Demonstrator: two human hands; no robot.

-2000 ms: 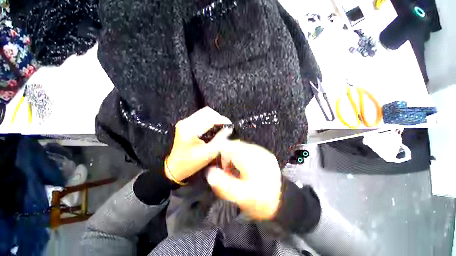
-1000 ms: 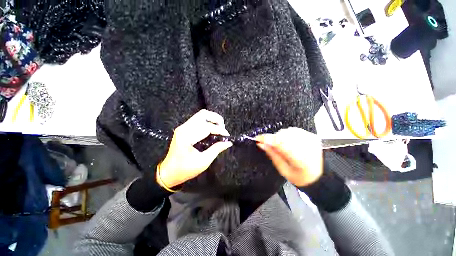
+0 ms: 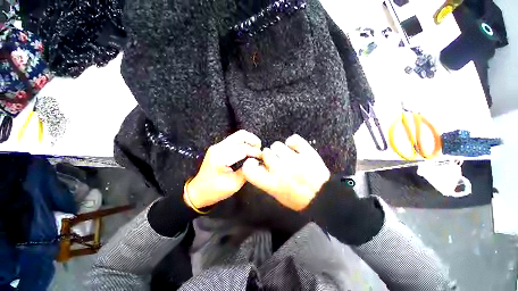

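A charcoal nubby jacket [image 3: 284,108] lies over the table edge and hangs toward my lap. A braid trim with shiny flecks [image 3: 170,146] runs along its lower edge; more trim shows at the pocket top. My left hand [image 3: 220,170] pinches the jacket edge between thumb and fingers. My right hand [image 3: 289,172] is closed against it, fingertips touching the same spot, covering the trim there. I cannot see a needle or thread; the right fingertips are hidden behind the hand.
Dark snips [image 3: 375,128], orange scissors [image 3: 414,135] and a blue patterned bundle [image 3: 468,143] lie right. A black thread cone [image 3: 466,48] and small dark pieces [image 3: 421,62] are upper right. Floral cloth [image 3: 23,71] is far left. A wooden stool [image 3: 85,233] stands lower left.
My right hand has come back left from the trim to meet my left hand. It is closed over the edge again. My left hand still holds the edge.
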